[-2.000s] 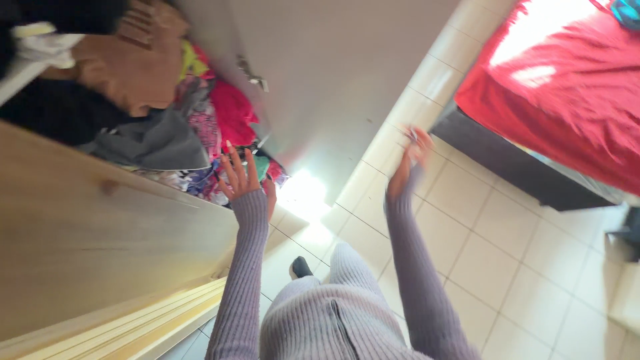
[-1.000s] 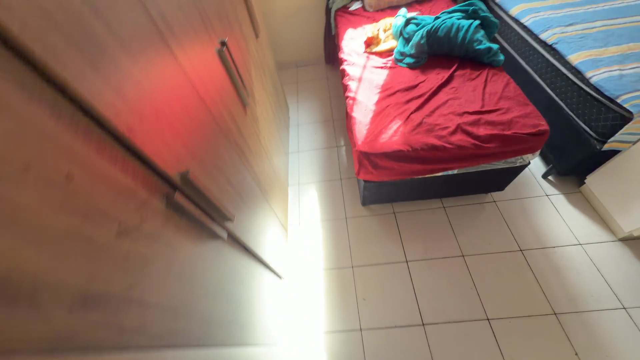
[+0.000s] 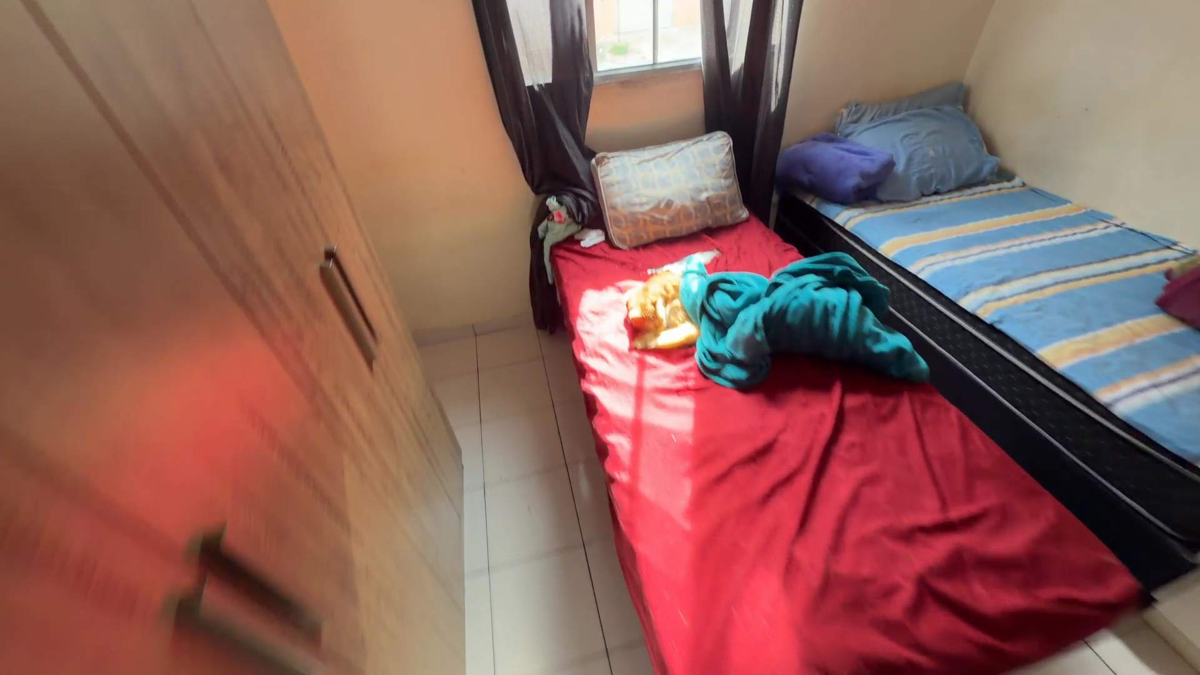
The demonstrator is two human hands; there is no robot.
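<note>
Neither my left hand nor my right hand shows in the head view, so what they hold or touch is hidden. A bed with a red sheet point(image 3: 900, 525) fills the middle and lower right. On it lie a crumpled teal blanket point(image 3: 797, 314) and, touching its left end, a yellow-and-white cloth item point(image 3: 661, 309). A patterned pillow point(image 3: 670, 190) leans at the head of this bed, by the dark curtain point(image 3: 553, 122). On the left stands a wooden wardrobe point(image 3: 375, 450) with dark metal handles; the parts of its doors in view are closed.
A tiled floor strip point(image 3: 525, 469) runs between wardrobe and red bed. On the right, a second bed with a blue striped cover point(image 3: 1012, 272) bears a purple folded blanket point(image 3: 834, 169) and blue pillows point(image 3: 928, 155). A window point(image 3: 647, 33) is at the back.
Two seconds ago both my hands were in view, raised near an open compartment of clothes; now neither shows. The view has swung up and across to the beds and window.
</note>
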